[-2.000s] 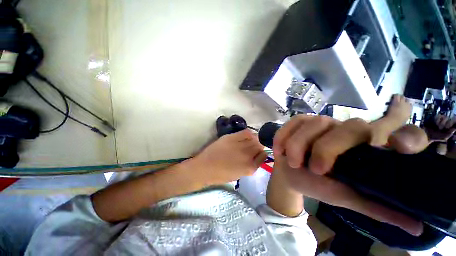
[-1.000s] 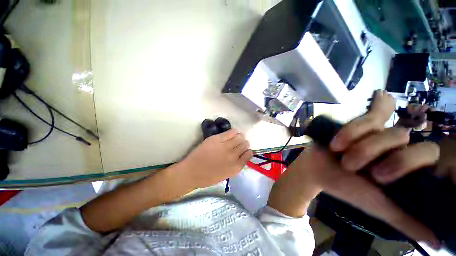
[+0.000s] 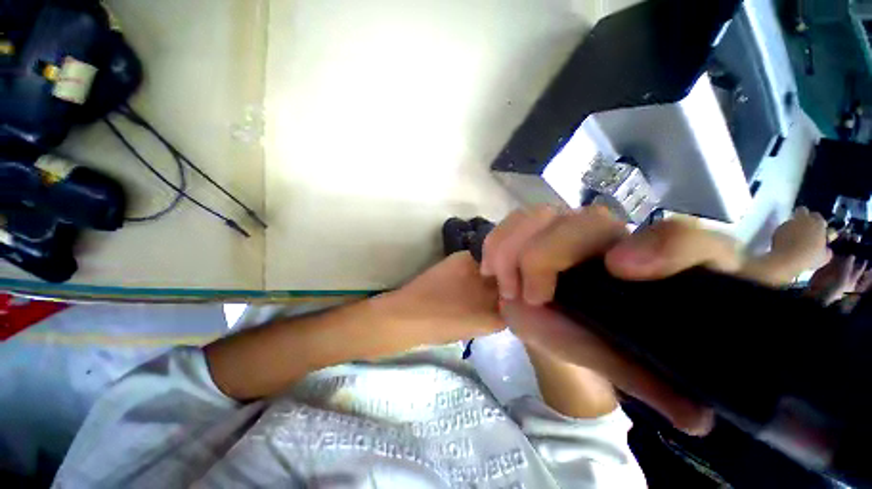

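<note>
My left hand (image 3: 449, 301) is at the bench edge and holds a pair of small black cable-ended units (image 3: 466, 234), whose rounded ends show beyond my fingers. A short cable end hangs below this hand. My right hand (image 3: 574, 267) is closed around the thick black electric screwdriver (image 3: 708, 334), large and blurred near the camera. Its front end is at my left hand, with my right fingers over it. The bit and any screw are hidden.
The screw feeder (image 3: 660, 143) stands on the bench at right, its metal pickup block (image 3: 620, 185) just beyond my right hand. Black housings (image 3: 57, 76) with leads are piled at left. Another person's hand (image 3: 801, 239) is at far right.
The screwdriver moved right towards the feeder's pickup block, away from my left hand, and is now back at it. My left hand still holds the pair. The view has shifted.
</note>
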